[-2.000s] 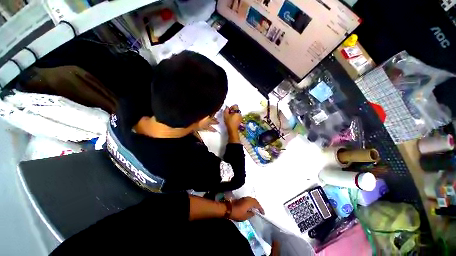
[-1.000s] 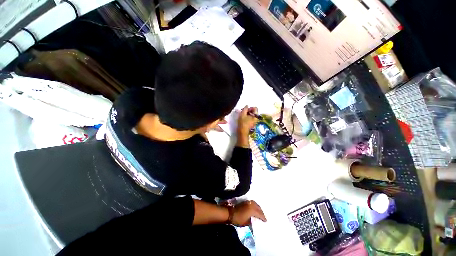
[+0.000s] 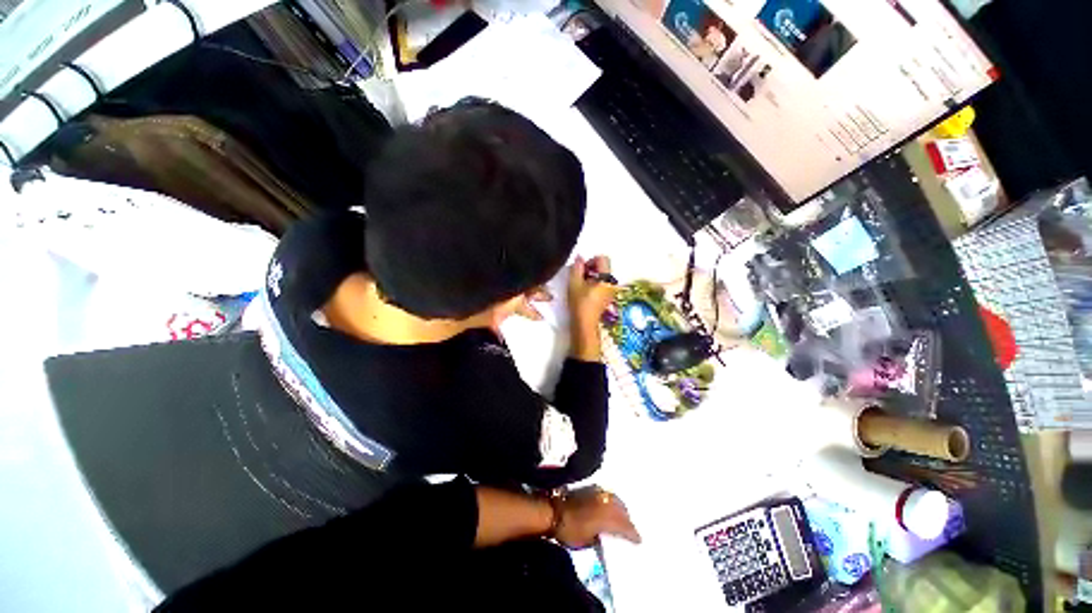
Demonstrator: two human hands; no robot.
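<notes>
My left hand point(image 3: 595, 517), with a band at the wrist, reaches in from the lower left. It rests at the near edge of the white desk surface or sheet point(image 3: 653, 509); its fingers are blurred and I cannot tell whether they grip paper. My right hand is out of the picture. A seated co-worker point(image 3: 473, 216) in a black top leans over white papers on the desk. The co-worker's hand point(image 3: 589, 293) holds a dark pen point(image 3: 601, 278). A calculator point(image 3: 757, 553) lies to the right of my hand.
A patterned blue and green mat point(image 3: 641, 329) bears a black mouse point(image 3: 683, 351). The keyboard point(image 3: 659, 138) and monitor point(image 3: 826, 90) are behind. Plastic bags point(image 3: 838, 305), a cardboard tube point(image 3: 916, 435) and a white bottle point(image 3: 920, 513) stand or lie at right. A black chair back point(image 3: 228, 467) is at lower left.
The view has shifted, so the desk things sit farther right and a little lower. My left hand's fingers, earlier raised at a sheet's edge, now lie lower on the desk edge.
</notes>
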